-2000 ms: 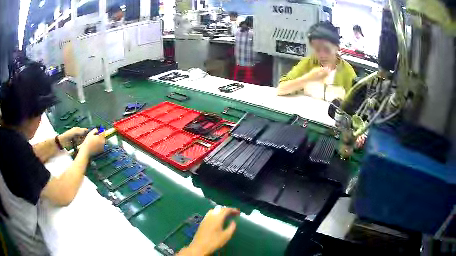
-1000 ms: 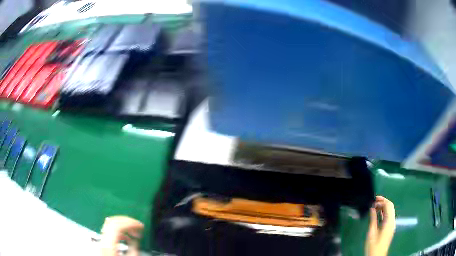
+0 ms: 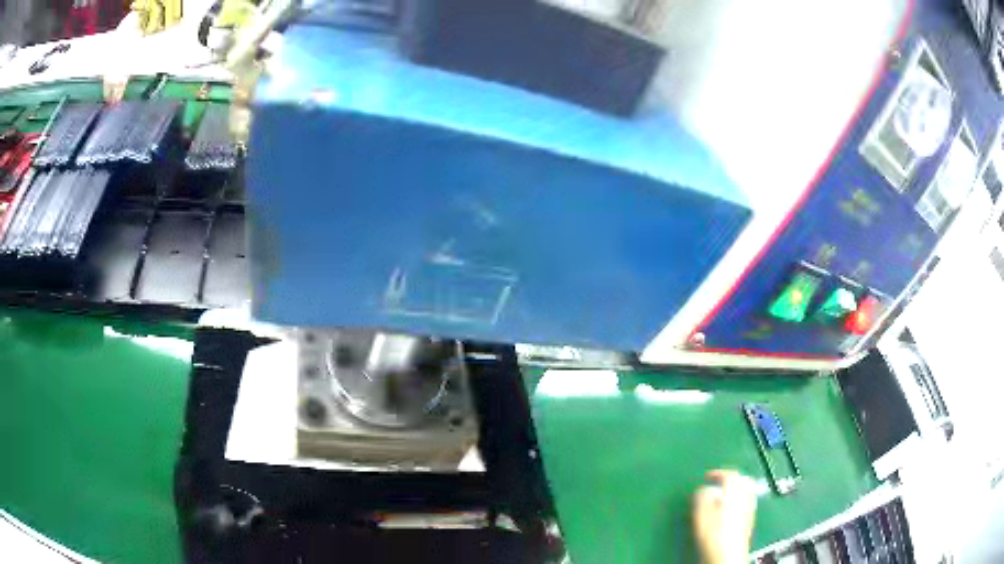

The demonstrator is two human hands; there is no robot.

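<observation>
My right hand (image 3: 724, 518) is small and blurred at the bottom edge, on the green mat right of the press. Its fingers point up; whether it holds anything cannot be told. A phone frame (image 3: 784, 468) with a blue film patch (image 3: 771, 427) lies just beyond it, apart from the fingertips. The square grey press head (image 3: 385, 430) with a round flange is low over the black press surround (image 3: 501, 485). The fixture beneath is mostly hidden; only a thin pale strip shows. My left hand is not in view.
The scuffed blue press housing (image 3: 473, 220) overhangs the press head. A control panel (image 3: 815, 253) with lit switches stands right. A black tray (image 3: 165, 259) with stacked dark parts (image 3: 61, 204) lies left. More dark slats (image 3: 853, 545) are at bottom right.
The view has swung right. The press head now shows low over the fixture, and the orange block no longer shows. My left hand has left the picture; my right hand is now near a phone frame.
</observation>
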